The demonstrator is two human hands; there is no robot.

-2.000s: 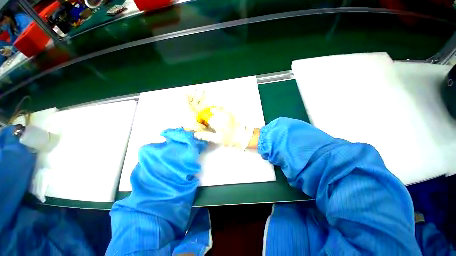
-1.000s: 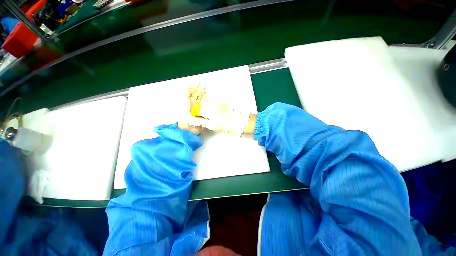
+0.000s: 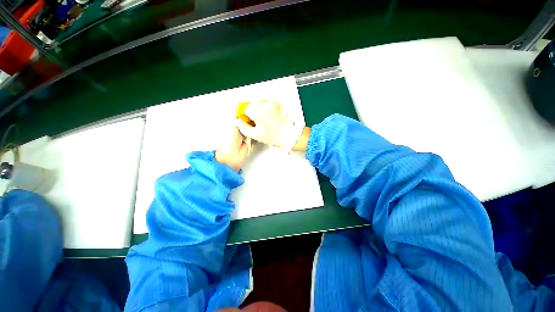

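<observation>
My right hand [image 3: 272, 125] wears a thin cream latex glove, with bare skin at the wrist. Its bent fingers meet my left hand over the white foam mat [image 3: 176, 146]. My left hand [image 3: 231, 146] shows skin near the wrist, and its fingers are mostly hidden by my right hand. A thin pale edge, perhaps glove material, shows between the hands. Bright yellow-orange finger cots (?) [image 3: 243, 113] are bunched at my right fingertips; whether they are worn or held is unclear. Glare washes out the finger detail.
White foam sheets [image 3: 420, 103] lie at right, beside a dark object [image 3: 543, 85] at the edge. Another white mat [image 3: 97, 177], a white bottle (?) [image 3: 29, 177] and a neighbour's blue sleeve [image 3: 27, 234] are at left. A green belt [image 3: 243, 52] runs beyond metal edging.
My left fingers, earlier spread and pointing away from me, are now mostly hidden behind my right hand. The right hand and the orange pieces have moved up the mat. The view has shifted slightly.
</observation>
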